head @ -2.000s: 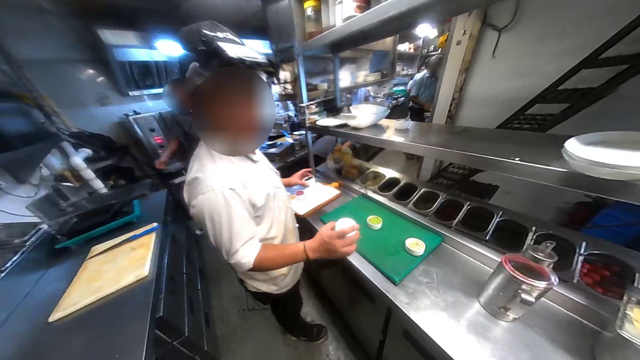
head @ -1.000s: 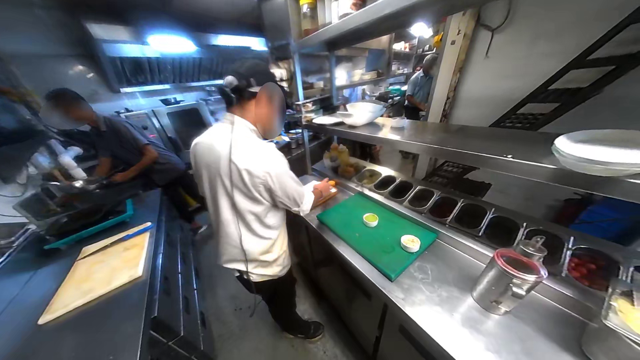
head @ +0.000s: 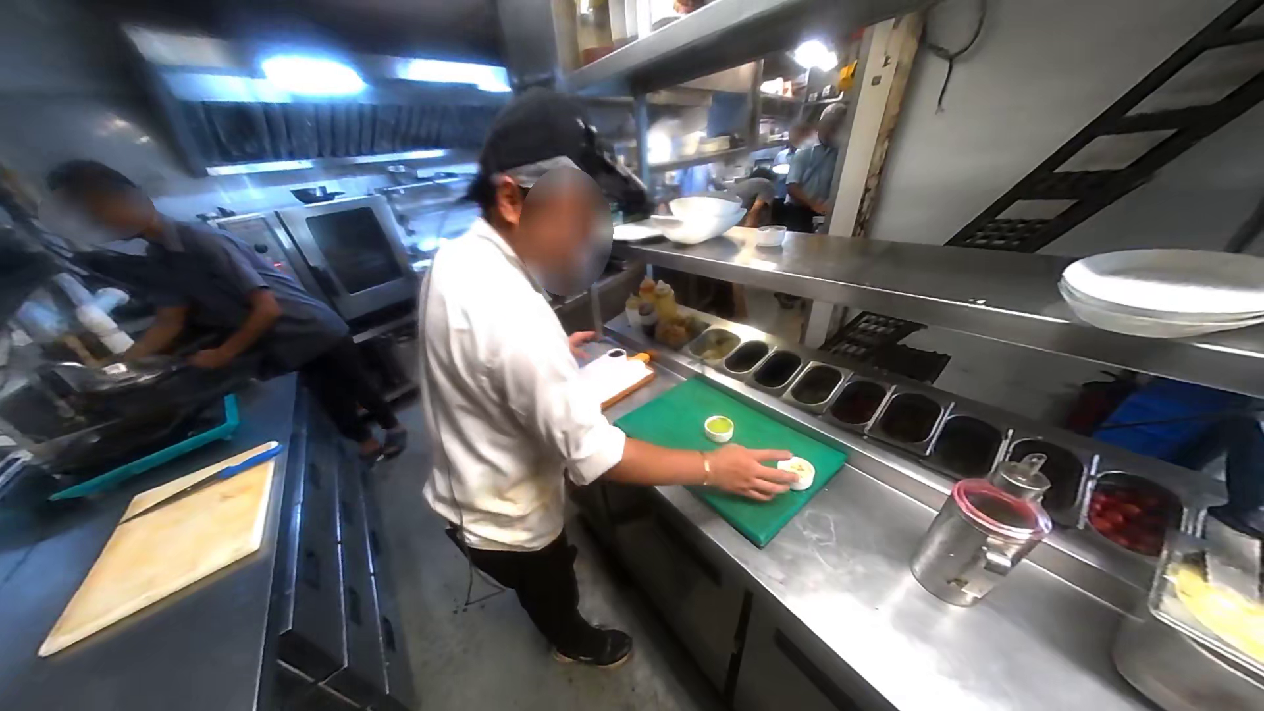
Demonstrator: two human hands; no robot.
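Neither my left hand nor my right hand is in view. A co-worker in a white jacket (head: 504, 395) stands at the steel counter, with one hand (head: 755, 472) on a small white bowl (head: 797, 473) at the near right of a green cutting board (head: 671, 420). Farther back on that board sits a second small white bowl (head: 719, 429) with greenish contents. Behind the green board, the co-worker's other hand (head: 581, 343) is beside a white board (head: 617, 375), near a small cup with dark contents (head: 615, 355).
Metal food pans (head: 817, 383) line the counter's back beneath a steel shelf (head: 889, 262) holding white plates (head: 1165, 281). A steel pitcher (head: 978, 543) stands at right. A knife (head: 212, 479) lies on a wooden board (head: 178, 553) at left. Another person (head: 237, 267) leans over the left counter.
The co-worker, facing away one second ago, now reaches over the green board to the nearer bowl. Two seconds ago, one of the co-worker's hands held a small white item.
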